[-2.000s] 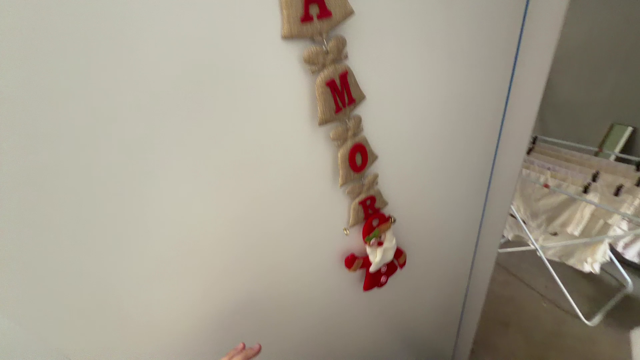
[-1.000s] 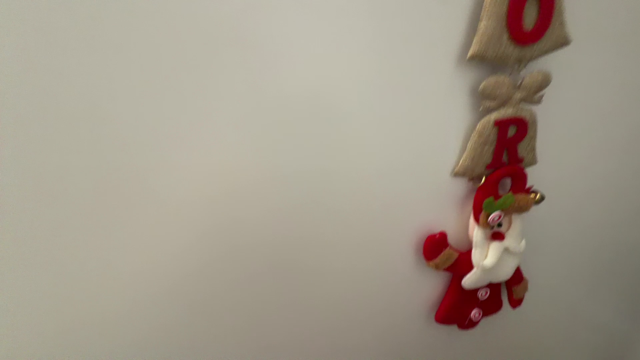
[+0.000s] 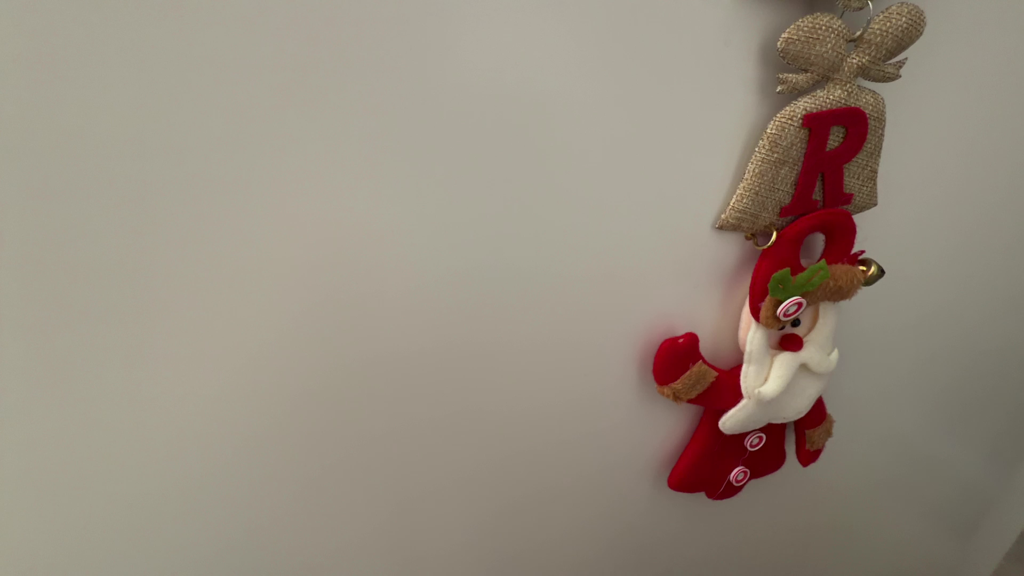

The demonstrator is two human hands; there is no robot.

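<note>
Neither my left hand nor my right hand shows in the head view now. On the right of the view, a felt Santa Claus figure point(image 3: 720, 448) in red with a white beard hangs against a pale flat surface. A burlap pouch ornament point(image 3: 768, 172) with a red felt letter R and a burlap bow is directly above it. A small gold-coloured bell point(image 3: 872, 272) sits at the tip of the Santa's hat, and a metal ring point(image 3: 862, 20) shows at the bow.
The pale upright surface point(image 3: 320, 280) fills nearly the whole view behind the ornament. At the bottom right corner a slanting edge and a small darker patch show.
The view has moved much closer to the hanging ornament; its upper pouches and the drying rack have left the view. Fingertips seen at the bottom two seconds ago are gone.
</note>
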